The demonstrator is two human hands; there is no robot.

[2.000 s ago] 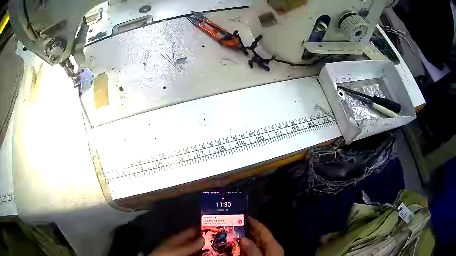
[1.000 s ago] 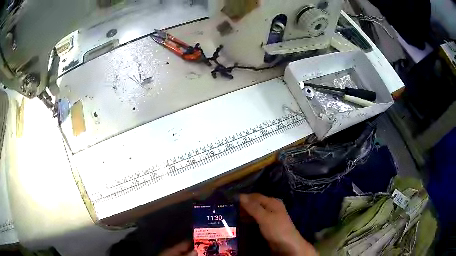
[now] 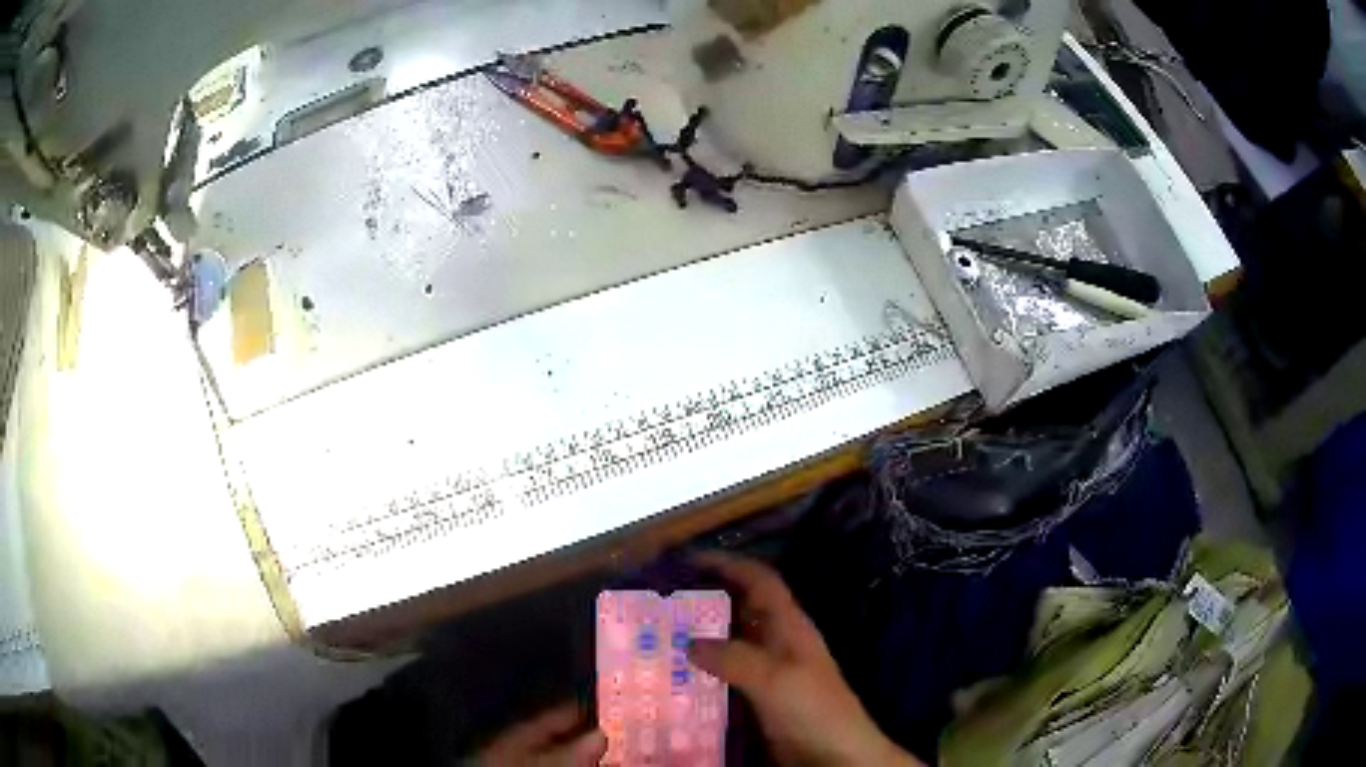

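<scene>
A smartphone [image 3: 661, 682] with a lit pink screen is held upright below the table's front edge. My right hand [image 3: 787, 667] is on the phone's right side, with the thumb over the screen. My left hand [image 3: 542, 742] is at the phone's lower left edge, cut off by the bottom of the picture and partly dark. The pale cut panel [image 3: 113, 495] lies glaring under the lamp at the left, by the needle area [image 3: 177, 270] of the sewing machine.
Orange-handled snips [image 3: 577, 113] lie on the machine bed. A white parts tray [image 3: 981, 337] with a screwdriver [image 3: 1101, 280] stands at the table's right. A printed ruler [image 3: 629, 439] runs along the front. Olive and cream bundles [image 3: 1109, 674] are at lower right.
The phone's screen has changed from a dark clock screen to a pink one with small icons. My right thumb has come over the screen. The view has shifted somewhat.
</scene>
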